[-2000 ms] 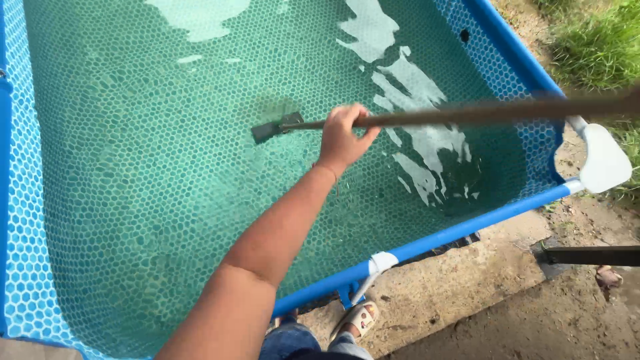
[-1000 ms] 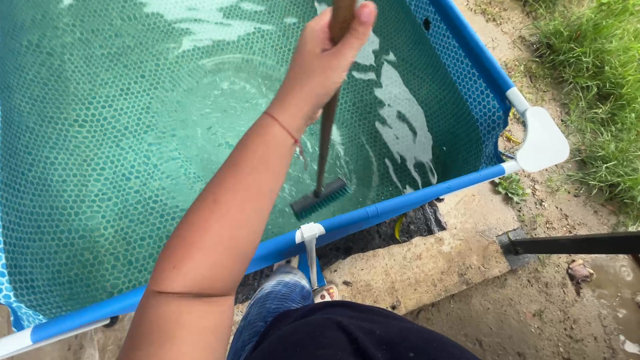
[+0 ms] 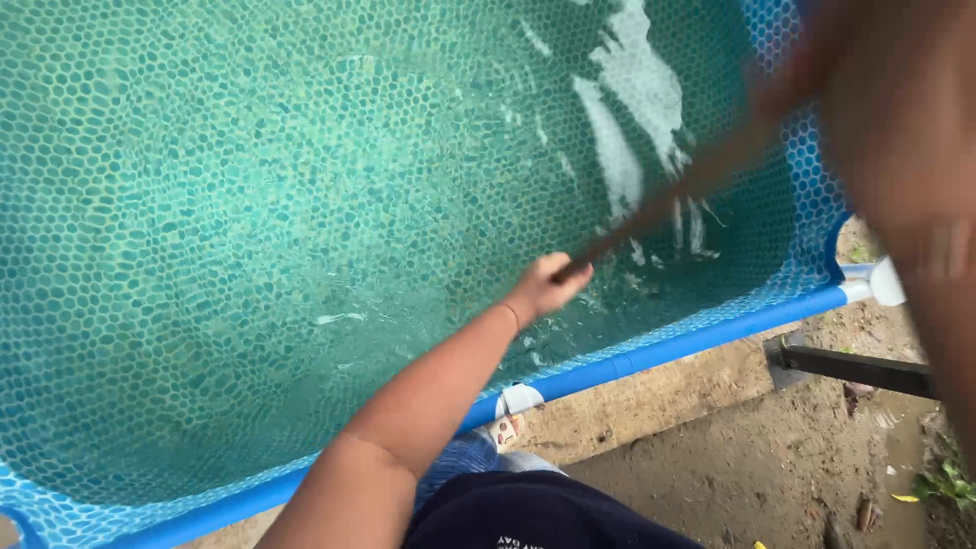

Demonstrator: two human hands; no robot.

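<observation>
My left hand (image 3: 550, 284) grips the lower part of a brown wooden brush handle (image 3: 671, 198) over the water of a blue framed pool (image 3: 640, 358). The handle slants up to the upper right, where my right hand (image 3: 801, 76) is blurred and closed around it near the frame's edge. The right forearm fills the right side of the view. The brush head cannot be seen; it is hidden behind my left hand or under the water. Ripples show on the water near my left hand.
The pool's blue rail with a white joint (image 3: 521, 398) runs in front of my body. Beyond it lie a concrete ledge (image 3: 648, 404) and muddy ground (image 3: 732, 473). A dark metal bar (image 3: 862, 370) stands out at the right, below the white corner piece (image 3: 887, 282).
The brush head, seen near the rail one second ago, is out of sight. My left hand has moved down the handle, which is now slanted to the upper right, and my right hand has come into view.
</observation>
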